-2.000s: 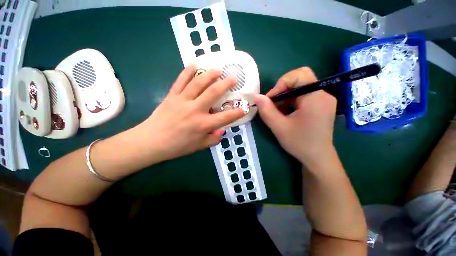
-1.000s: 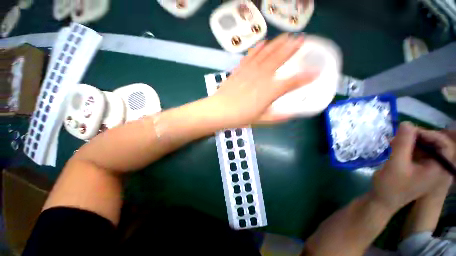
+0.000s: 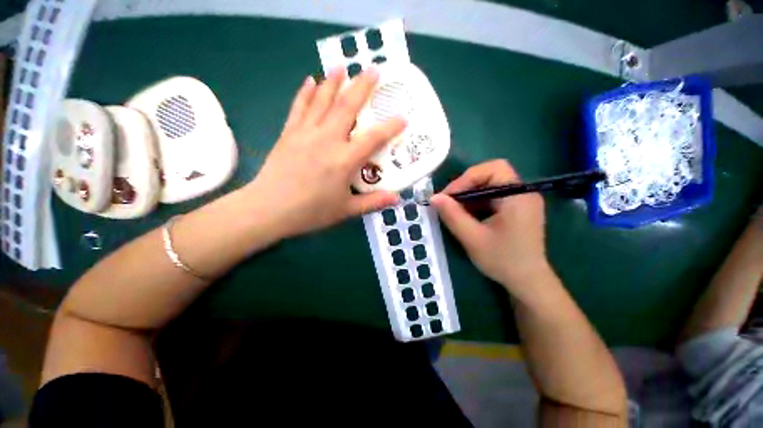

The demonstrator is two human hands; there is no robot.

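Observation:
A cream housing [image 3: 418,117] with a slotted grille patch and brown print lies over the white perforated strip [image 3: 411,276]. My left hand [image 3: 322,159] rests on the housing's left side, fingers spread over its edge, thumb at its lower end. My right hand [image 3: 498,221] grips a slim black pen-like tool [image 3: 535,185], likely tweezers. The tool's tip is at the strip just below the housing. A small clear piece seems to be at the tip, but it is too small to tell.
A blue bin [image 3: 709,150] heaped with clear pieces stands at right. Overlapping cream shells [image 3: 197,138] lie at left beside spare perforated strips [image 3: 33,125]. A small clear ring [image 3: 93,240] lies below the shells. Another person's forearm [image 3: 726,280] is at the right edge.
My left hand has brought a cream housing from the far side onto the strip. My right hand has moved from beyond the blue bin to the strip with the tool. The view has shifted.

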